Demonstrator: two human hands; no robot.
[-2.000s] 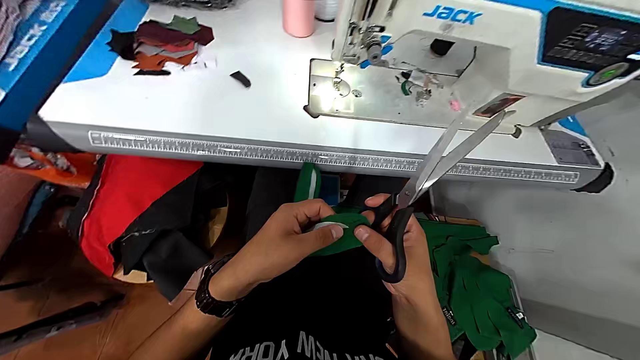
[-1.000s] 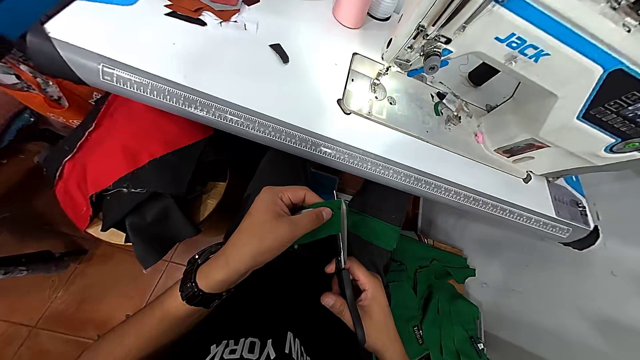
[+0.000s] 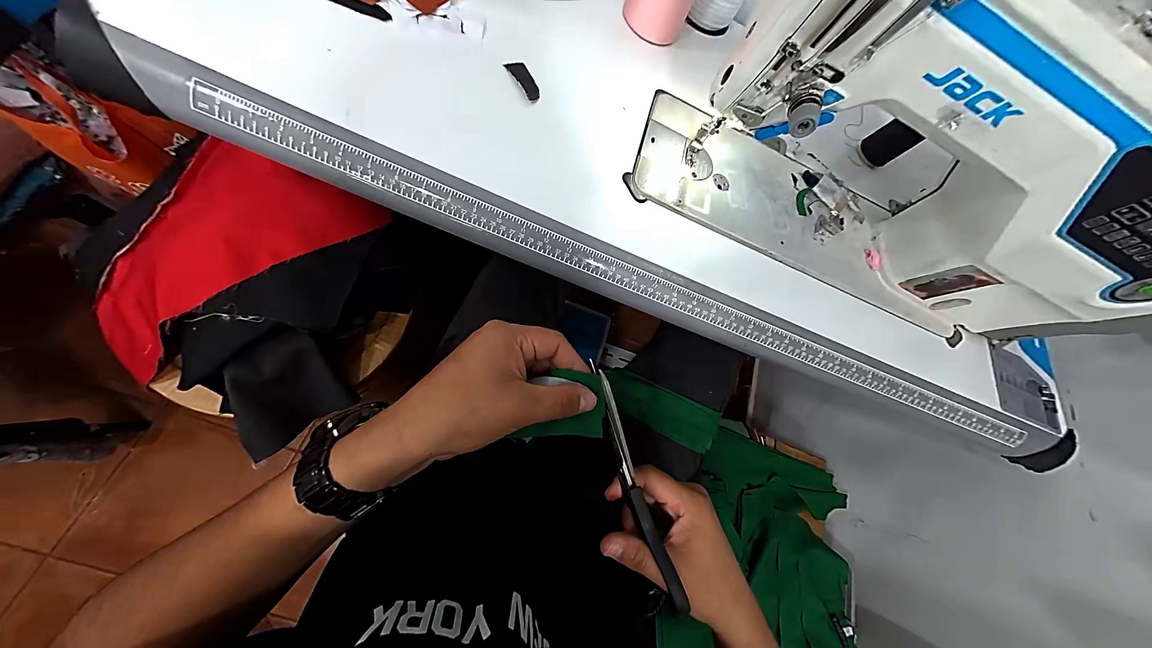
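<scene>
My left hand [image 3: 504,391] pinches a strip of green fabric [image 3: 670,409] between thumb and fingers, above my lap. In my right hand [image 3: 679,540] are the black handles of a pair of scissors [image 3: 621,432]. Their metal blades point up and lie across the green strip, just right of my left fingertips. The strip stretches to the right past the blades; whether it is cut through cannot be told. Part of it is hidden under my left hand.
A Jack sewing machine [image 3: 1017,171] stands on the white table [image 3: 432,117], whose front edge carries a ruler [image 3: 594,265]. A dark scrap [image 3: 522,81] and a pink thread cone [image 3: 655,18] lie farther back. Red fabric [image 3: 234,243] hangs at left; green pieces [image 3: 783,540] are piled at right.
Two seconds ago the scissors' blades pointed up and right, away from the green fabric; now they lie across it. My right hand has moved lower. The view has turned and shifted.
</scene>
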